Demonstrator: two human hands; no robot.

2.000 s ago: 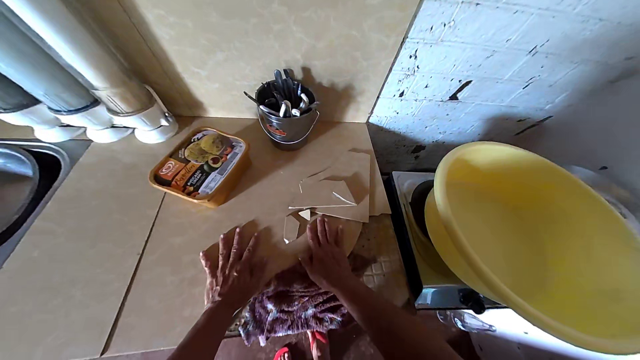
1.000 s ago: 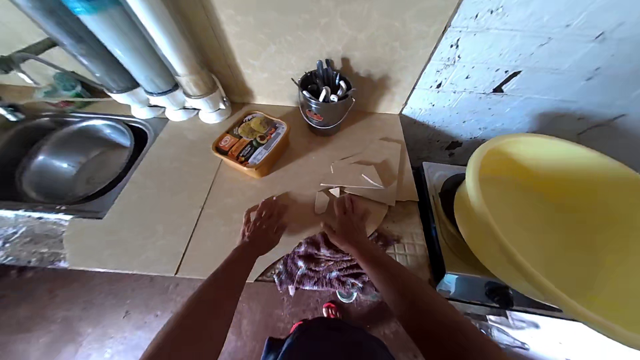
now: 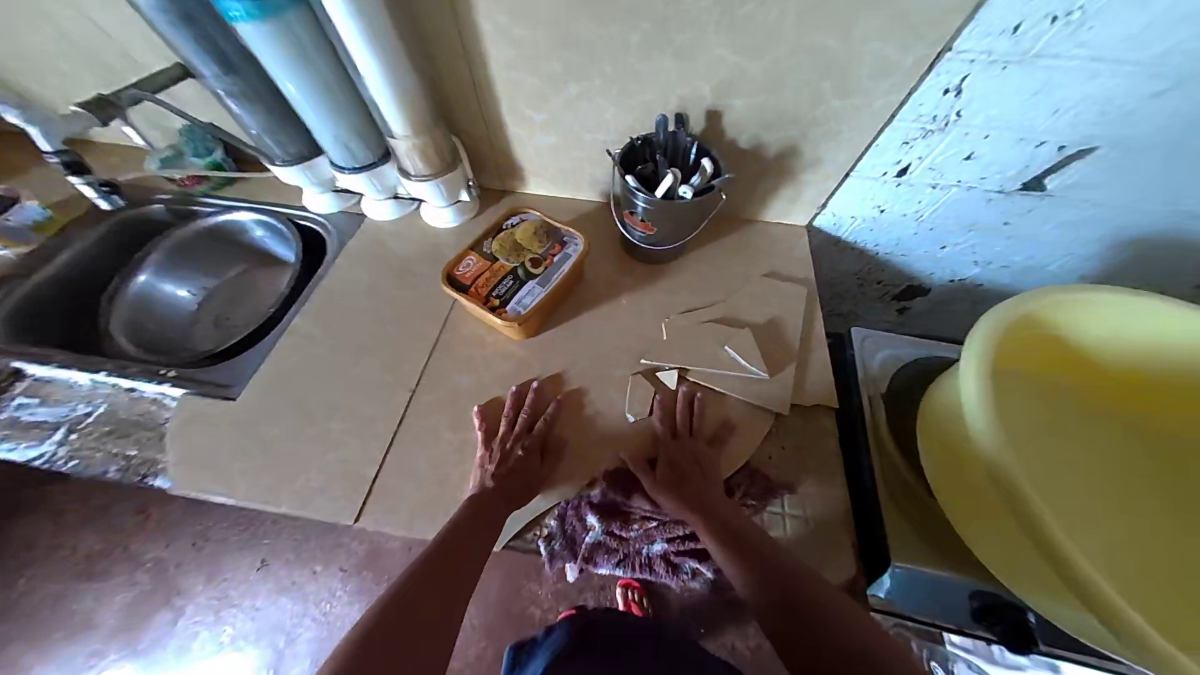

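My left hand (image 3: 514, 448) lies palm down with spread fingers on the beige countertop panel (image 3: 412, 469), below an orange plastic tub with a printed lid (image 3: 516, 265). My right hand (image 3: 682, 455) rests palm down on the same surface, its fingertips beside a small broken piece (image 3: 640, 396). More broken flat beige pieces (image 3: 722, 347) lie overlapped just beyond it. A purple and white shaggy cloth (image 3: 619, 534) hangs at the counter's front edge, partly beneath my right hand and forearm. Neither hand holds anything.
A dark bucket of cutlery (image 3: 667, 220) stands near the back wall panel. At left are a steel sink (image 3: 253, 361) with a metal basin (image 3: 202, 281) inside, a tap (image 3: 89, 178) and upright pipes (image 3: 375, 103). A yellow plastic basin (image 3: 1050, 450) sits over a stove (image 3: 900, 342) at right.
Both hands stay flat on the panel in all the frames. The view has shifted left, bringing more of the sink and the tap into sight.
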